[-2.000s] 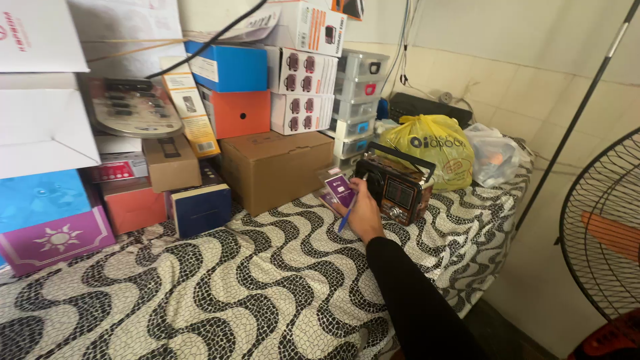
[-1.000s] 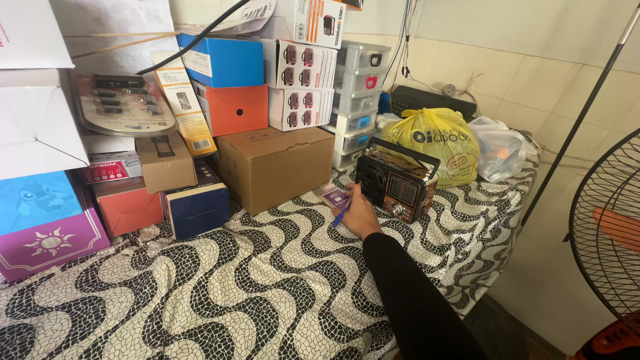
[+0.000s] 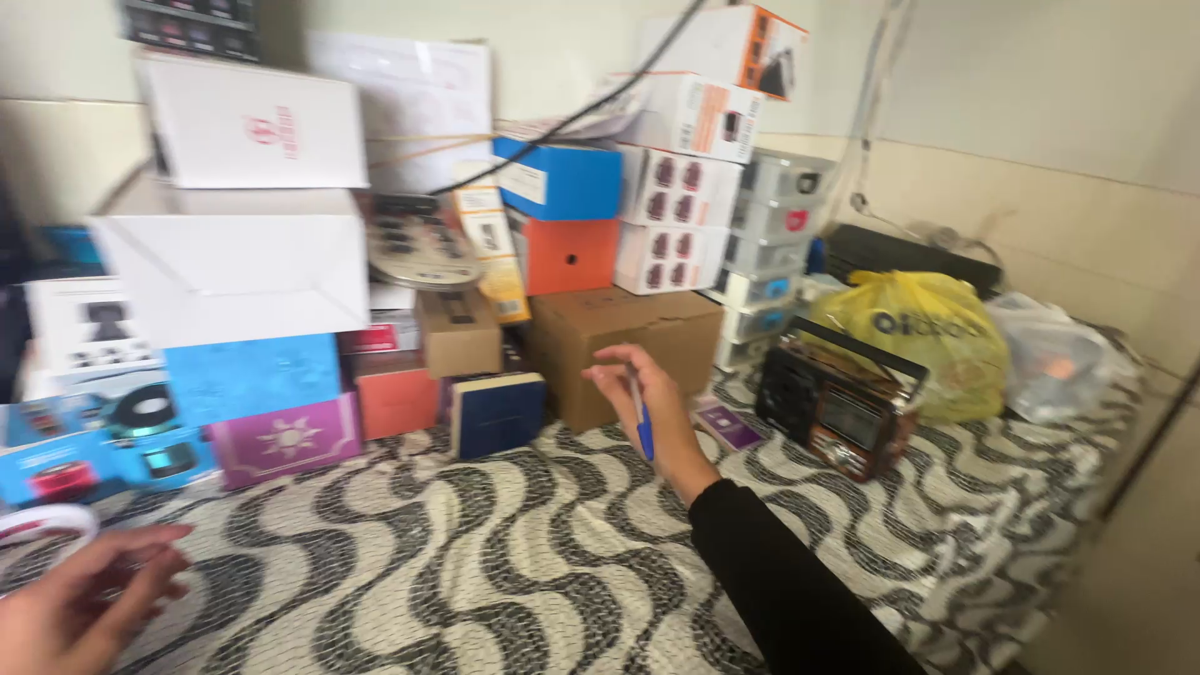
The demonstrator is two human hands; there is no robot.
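My right hand (image 3: 661, 422) holds a blue pen (image 3: 643, 422) against the palm, its thumb and forefinger apart, in front of a brown cardboard box (image 3: 623, 352). Right of the hand a purple and white card (image 3: 728, 424) lies on the patterned cloth (image 3: 525, 553), beside a portable radio (image 3: 839, 403) with a raised handle. At the lower left my left hand (image 3: 98, 595) is blurred, fingers apart and slightly curled, with nothing seen in it. Close to it is a white ring-shaped thing (image 3: 70, 517), cut by the frame edge.
White boxes (image 3: 234, 262), a purple box (image 3: 286, 441) and a dark blue box (image 3: 497, 414) stand along the wall. Behind the radio are plastic drawers (image 3: 773, 244), a yellow plastic bag (image 3: 923, 347) and a clear bag (image 3: 1055, 356). A black cable (image 3: 581, 108) hangs across the stacks.
My right hand has moved left, away from the card and radio, still with the pen. My left hand has come into view. The view has swung to the left.
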